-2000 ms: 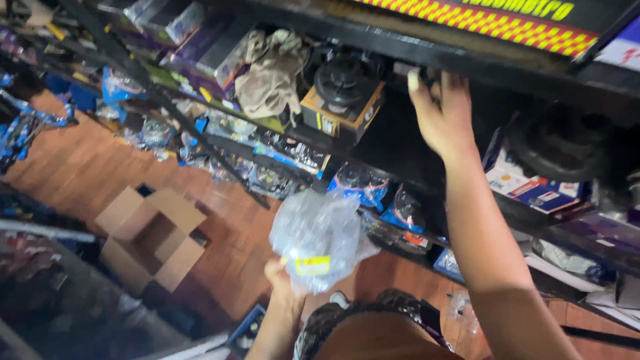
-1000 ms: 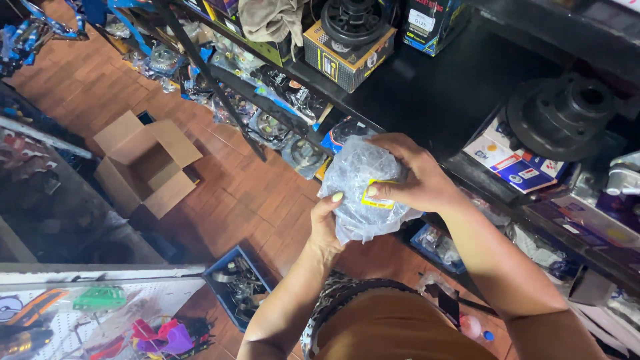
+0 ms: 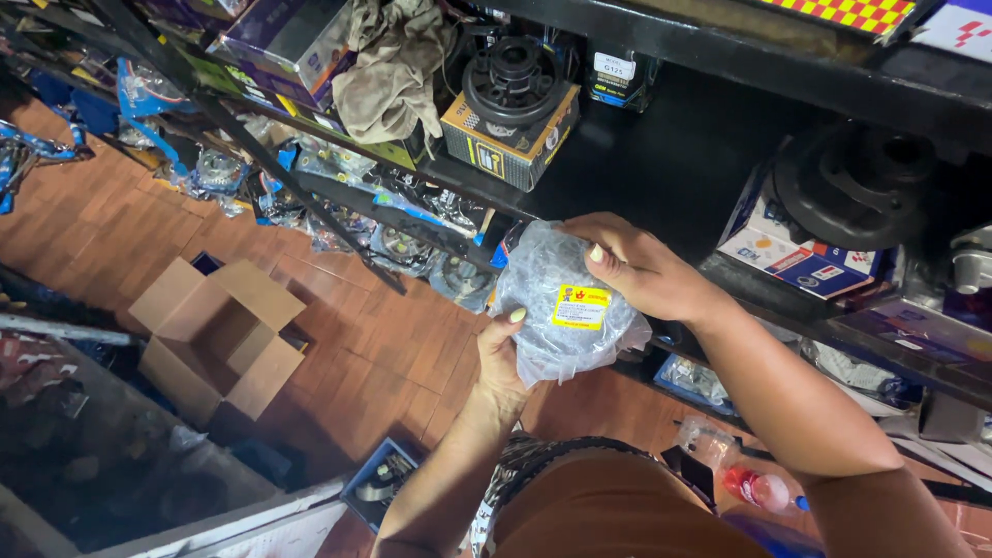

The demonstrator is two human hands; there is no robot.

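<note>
A round part in a clear plastic bag, with a yellow and white label facing up, is held between my two hands in front of the shelf. My left hand grips its lower left side, thumb on the plastic. My right hand holds its upper right edge, thumb on top. What the wrapped part is cannot be made out through the bag. Behind it, a black metal hub sits on a yellow and black box. Another dark hub rests on a white and blue box at the right.
A black metal shelf spans the upper right, bearing boxes and a crumpled beige cloth. Bagged parts line the lower shelf. An open cardboard box and a blue bin of parts stand on the floor. A bottle lies lower right.
My right hand was up at the shelf two seconds ago, while my left held the bagged part; by one second ago it had come down onto the bag. Both hands still hold it.
</note>
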